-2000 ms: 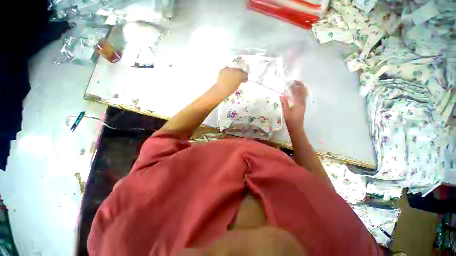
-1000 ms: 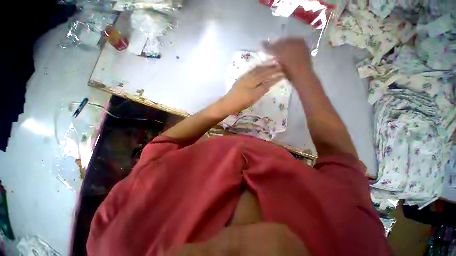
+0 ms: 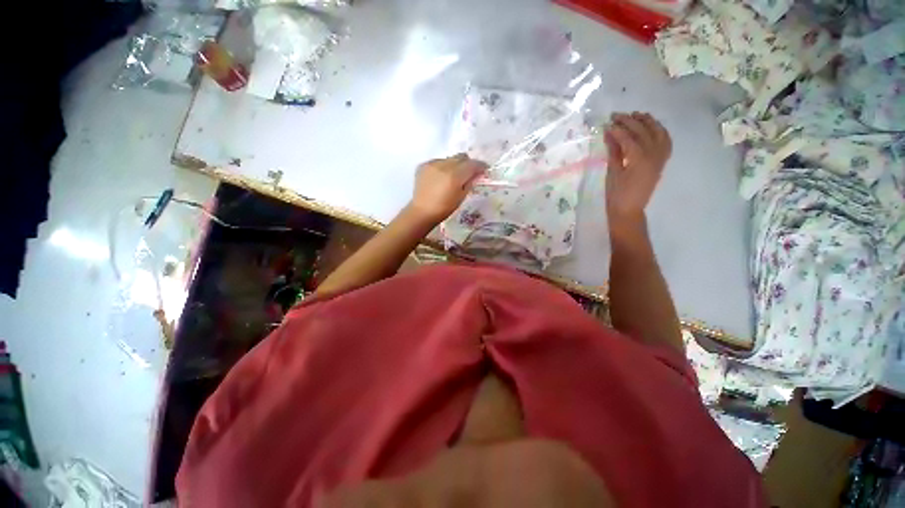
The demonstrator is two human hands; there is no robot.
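Note:
A folded floral garment [image 3: 516, 213] lies flat on the white table in front of me. A clear polybag [image 3: 541, 149] with a pink strip is stretched between my hands above the garment. My left hand [image 3: 449, 186] pinches its left end near the garment's left edge. My right hand [image 3: 637, 149] holds its right end, just beyond the garment's right edge. Glare on the plastic hides part of the bag's outline.
Empty polybags with red bands [image 3: 620, 15] lie at the far edge. A large floral garment pile [image 3: 819, 248] fills the right. Plastic and an orange-brown bottle-like item [image 3: 222, 65] lie upper left. A dark gap [image 3: 248, 268] separates the left surface, which holds a cord [image 3: 159, 208].
One second ago my hands were close together over the garment's far part. They are now apart, the right one moved right and nearer, with the clear bag stretched between them.

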